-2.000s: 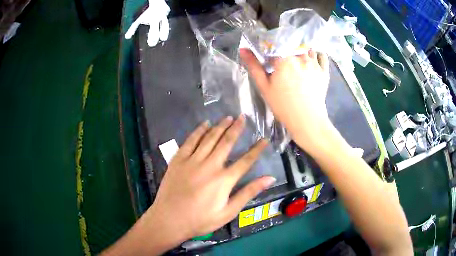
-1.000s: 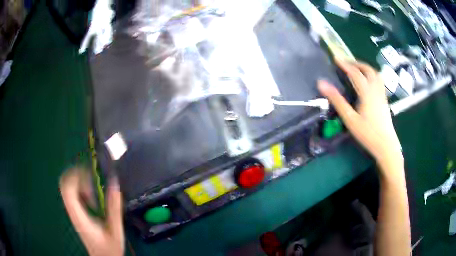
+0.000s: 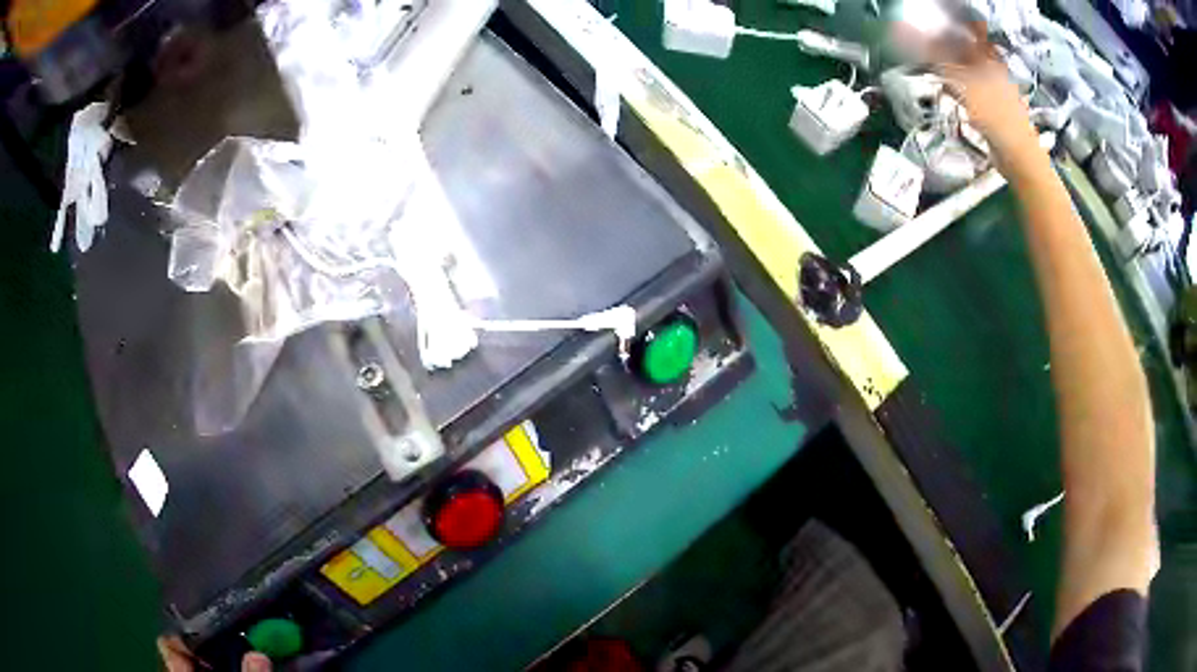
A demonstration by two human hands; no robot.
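Observation:
My right hand point(image 3: 965, 66) is stretched out to the pile of white power adapters point(image 3: 891, 187) on the green conveyor; it is blurred and I cannot tell whether it holds one. My left hand point(image 3: 217, 656) shows only as fingertips at the bottom edge, beside the left green button point(image 3: 274, 638). Clear plastic film point(image 3: 243, 282) lies crumpled on the black machine base point(image 3: 565, 171). A white DC output cord point(image 3: 538, 323) runs from the film area to the base's front edge, its plug near the right green button point(image 3: 668, 349).
A red emergency stop point(image 3: 465, 509) sits front centre, below the slotted clamp bar point(image 3: 389, 407). A black knob point(image 3: 830, 288) stands on the conveyor rail point(image 3: 735, 197). A white divider bar point(image 3: 935, 225) crosses the belt. A white glove point(image 3: 85, 177) lies at the left rear.
My right hand has moved from the right green button up and right to the adapter pile. My left hand has dropped to the bottom edge. The view has shifted right.

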